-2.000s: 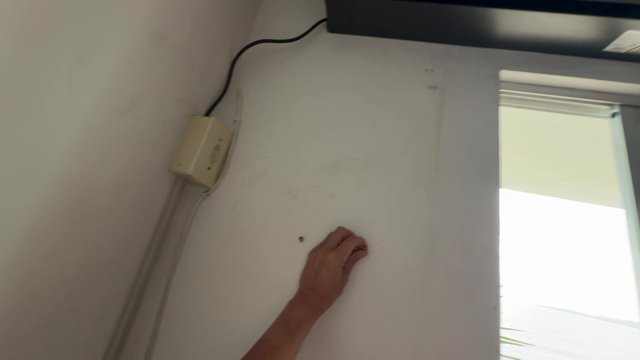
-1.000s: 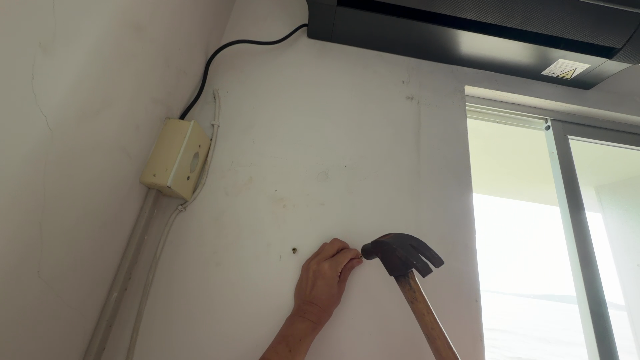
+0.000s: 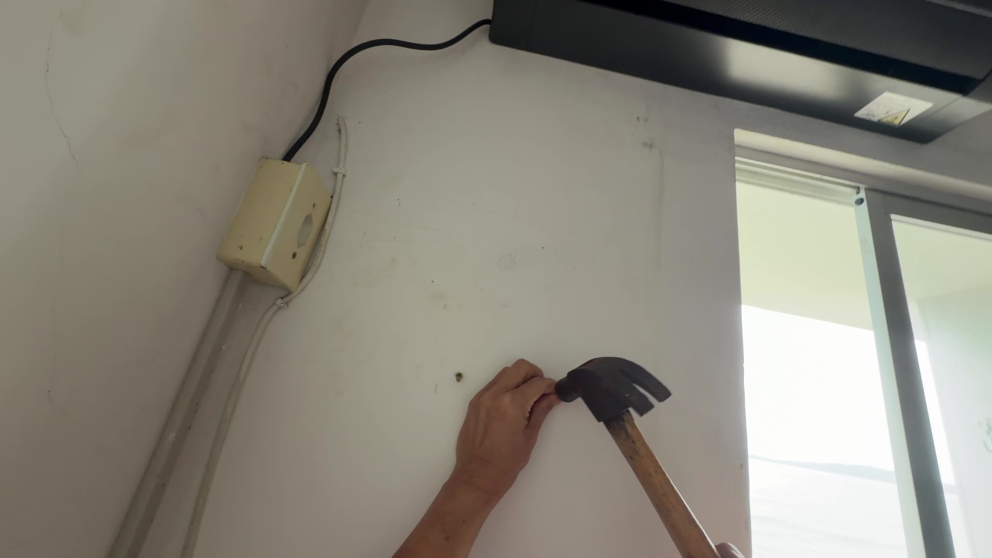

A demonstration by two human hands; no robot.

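My left hand (image 3: 504, 422) is against the white wall (image 3: 496, 217), thumb and forefinger pinched together; whatever is between the fingertips is too small to make out. The face of a claw hammer (image 3: 616, 387) with a dark head and wooden handle meets those fingertips, its claw turned to the right. Only a bit of my right hand (image 3: 728, 550) shows at the bottom edge, around the lower handle. A small hole or plug (image 3: 459, 377) is in the wall just left of my left hand.
A cream electrical box (image 3: 267, 225) with conduit and a white cable is at the left. From it a black cable (image 3: 387, 43) runs up to a dark wall-mounted unit (image 3: 620, 58) overhead. A sliding window (image 3: 876, 349) is at the right.
Two seconds ago only my left hand showed at the wall; the hammer has since come in from the lower right, and its face is now at the left fingertips.
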